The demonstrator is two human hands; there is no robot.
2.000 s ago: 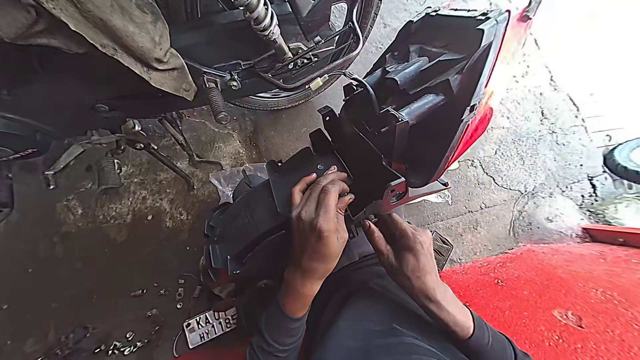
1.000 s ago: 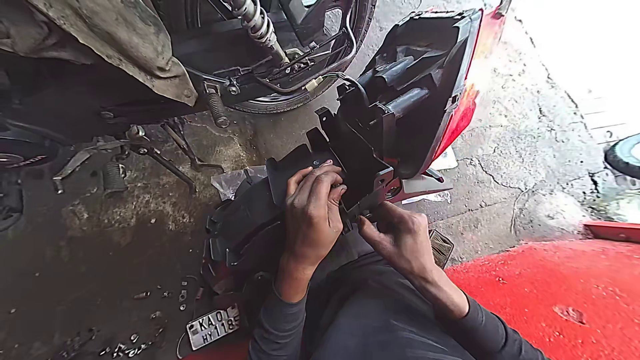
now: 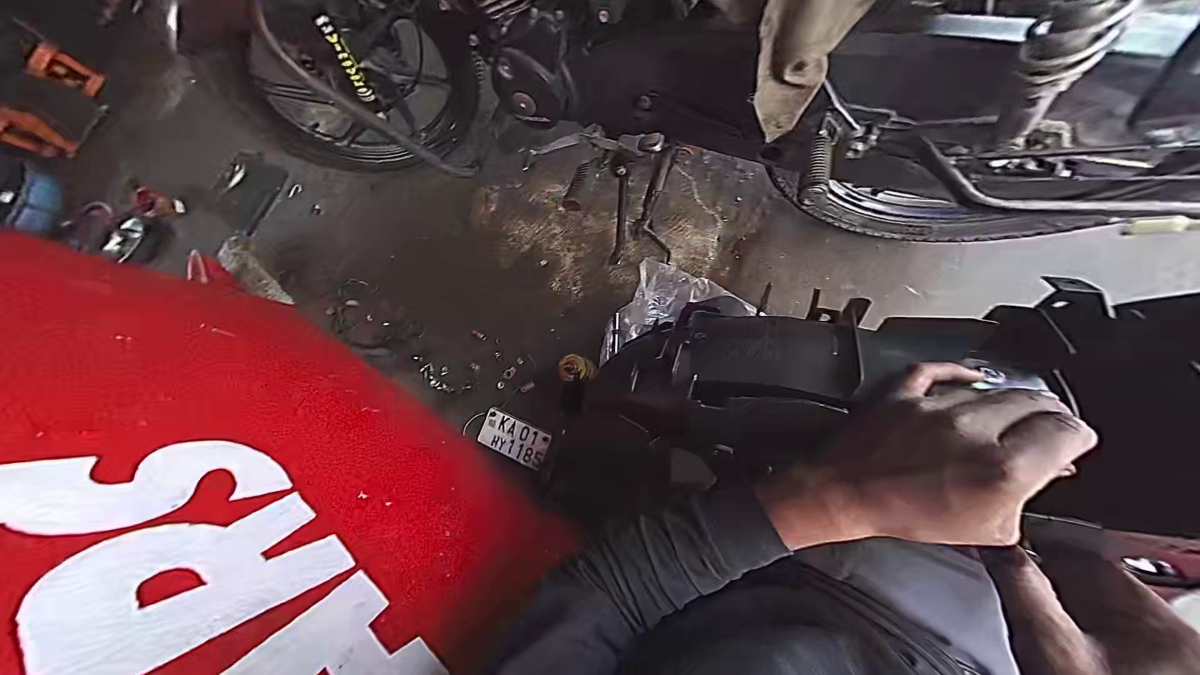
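Note:
A long black plastic vehicle body part [image 3: 778,352] lies across the lower right. My left hand [image 3: 966,450] is curled over its right portion, fingers bent against it. A small shiny piece [image 3: 1008,378] shows by the fingertips; whether the hand holds it is unclear. Below and partly behind the left hand is my right hand [image 3: 1078,609], seen only in part near the bottom right edge; its fingers are hidden. A number plate [image 3: 514,438] bearing writing lies left of the plastic part.
A motorcycle wheel [image 3: 366,94] and a side stand [image 3: 621,211] are at the top, with a coil-spring shock absorber [image 3: 1064,66] at upper right. Small hardware [image 3: 445,377] is scattered on the floor. A red surface [image 3: 234,375] with white lettering fills the lower left.
The view has swung far to the left, leaving the red-edged tail section out of sight. My left hand remains at the black plastic part; my right hand is now mostly hidden.

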